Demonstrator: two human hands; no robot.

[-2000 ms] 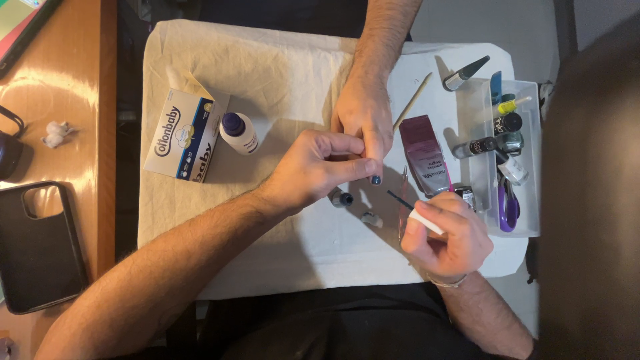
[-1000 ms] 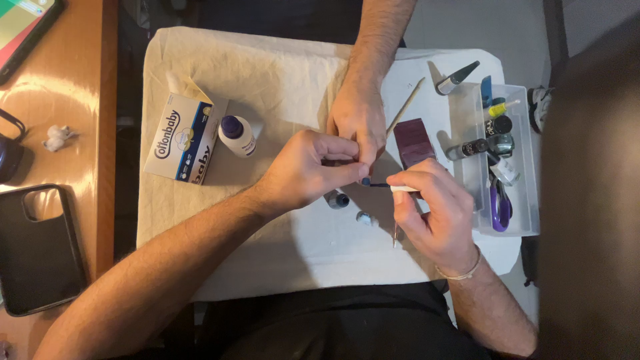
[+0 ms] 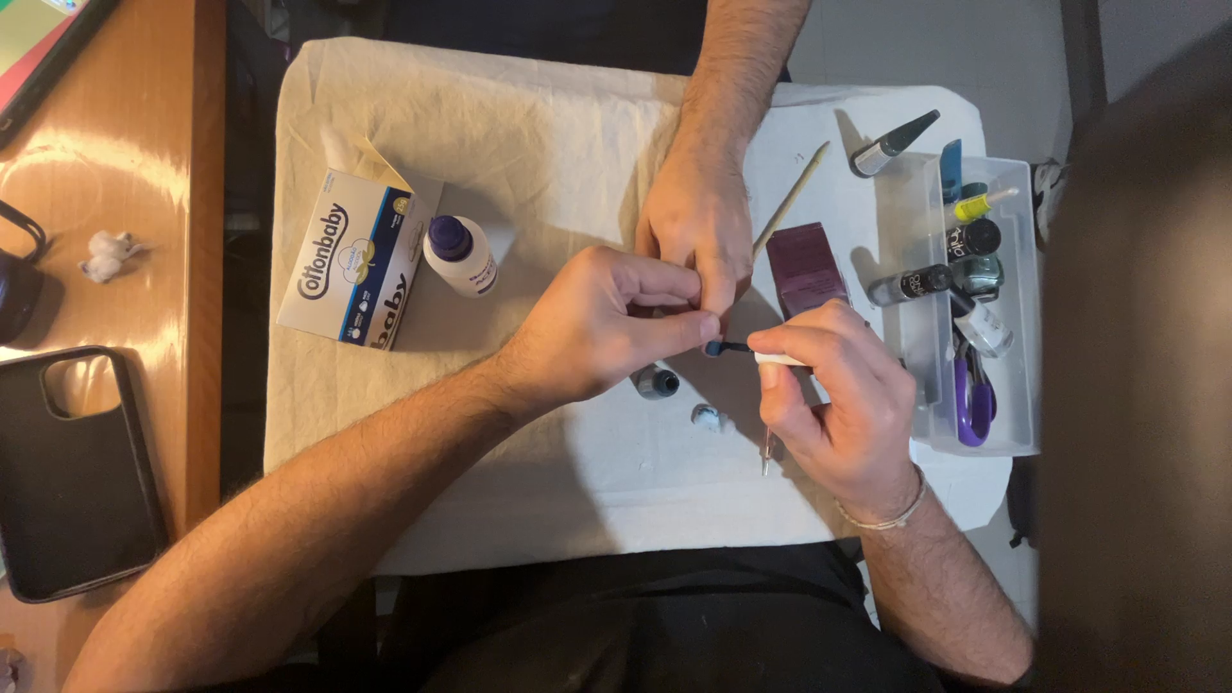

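My left hand (image 3: pixel 611 322) pinches a fingertip of another person's hand (image 3: pixel 703 217), which reaches in from the top. Between the thumb and fingers of my right hand (image 3: pixel 842 399) is a nail polish brush with a white handle (image 3: pixel 778 360); its dark bristles touch the nail, which bears dark blue polish (image 3: pixel 713 347). An uncapped nail polish bottle (image 3: pixel 657 382) lies on the cloth just below my left fingers. Beside it is a small wad of stained cotton (image 3: pixel 707 417). A thin metal tool (image 3: pixel 767 452) lies partly under my right hand, and a dark purple packet (image 3: pixel 807 265) is above that hand.
A cotton box (image 3: pixel 337 260) and a white bottle with a blue cap (image 3: pixel 462 252) stand at left on the cloth (image 3: pixel 500 500). A wooden stick (image 3: pixel 794 197) lies near a capped polish bottle (image 3: pixel 893 144). At right, a clear plastic bin (image 3: pixel 1020 385) holds polish bottles and purple-handled scissors (image 3: pixel 975 399).
My right hand has brought the brush from a little right of the held fingertip onto its nail. My left hand keeps its pinch on the finger.
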